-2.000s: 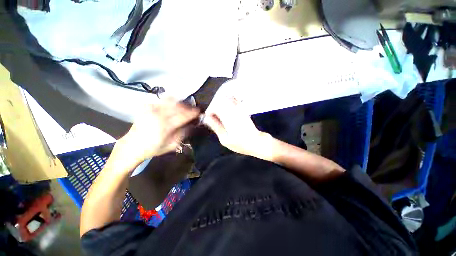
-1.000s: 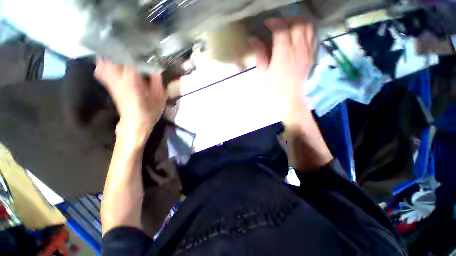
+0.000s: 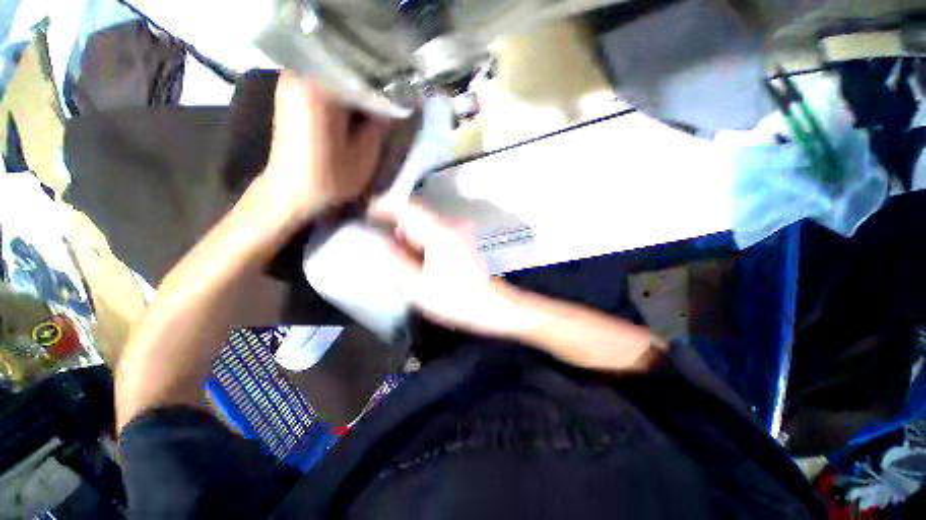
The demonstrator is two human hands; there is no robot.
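The dark brown garment panel [image 3: 152, 193] spreads over the left of the table and hangs towards my lap. My left hand [image 3: 330, 142] is closed on its bunched edge just below the sewing machine head [image 3: 355, 46]. My right hand [image 3: 432, 254] is blurred and grips the white pocketing [image 3: 355, 269], which hangs below the fingers over the table's front edge. A pale strip of cloth rises from between the hands towards the needle area, whose details are blurred.
Green snips [image 3: 812, 132] lie on crumpled pale blue scrap cloth [image 3: 802, 188] at the right. A grey rounded piece [image 3: 685, 61] lies on the machine bed. The white table [image 3: 599, 188] has printed marks near its front edge. Blue crates stand below left [image 3: 259, 391] and right [image 3: 762, 325].
The brown panel now lies brown side up at the left. Since a second ago, my left hand has moved right, and my right hand has come down and left from the machine bed onto the white cloth.
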